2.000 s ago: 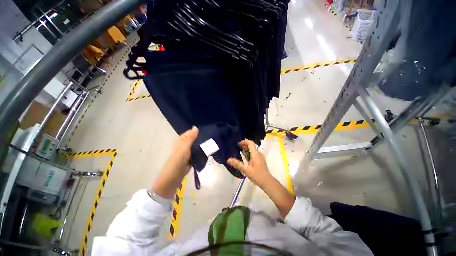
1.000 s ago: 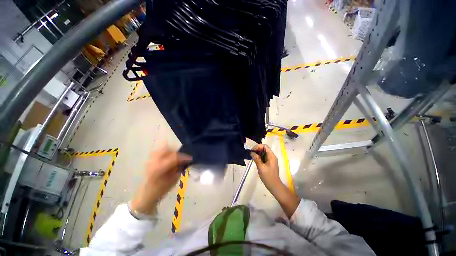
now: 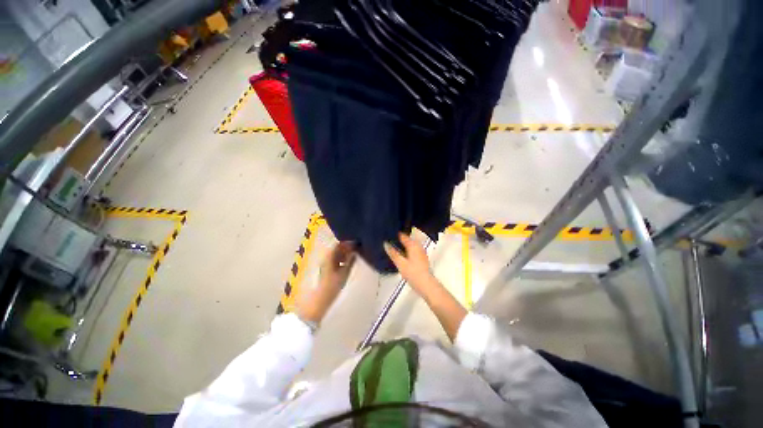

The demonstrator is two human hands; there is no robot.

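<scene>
A dark navy garment (image 3: 351, 159) hangs at the front of a dense row of dark garments in the upper middle. My left hand (image 3: 333, 266) holds the left part of its lower edge between thumb and fingers. My right hand (image 3: 410, 257) is at the lower edge a little to the right, fingers on the cloth. The bottom of the cloth bunches between my hands. No label shows. Whether a small tool is in my right hand cannot be seen.
Glossy black hangers (image 3: 410, 58) are packed above. A thick grey rail (image 3: 92, 63) crosses the upper left. A grey metal frame (image 3: 577, 188) stands on the right beside plastic-covered clothes (image 3: 703, 125). A red crate (image 3: 280, 109) is behind the garments. Yellow-black tape (image 3: 142, 313) marks the floor.
The view has shifted, and the garments appear further right. My hands have come closer together at the lower edge. The white label seen two seconds ago is out of sight. The red crate now shows.
</scene>
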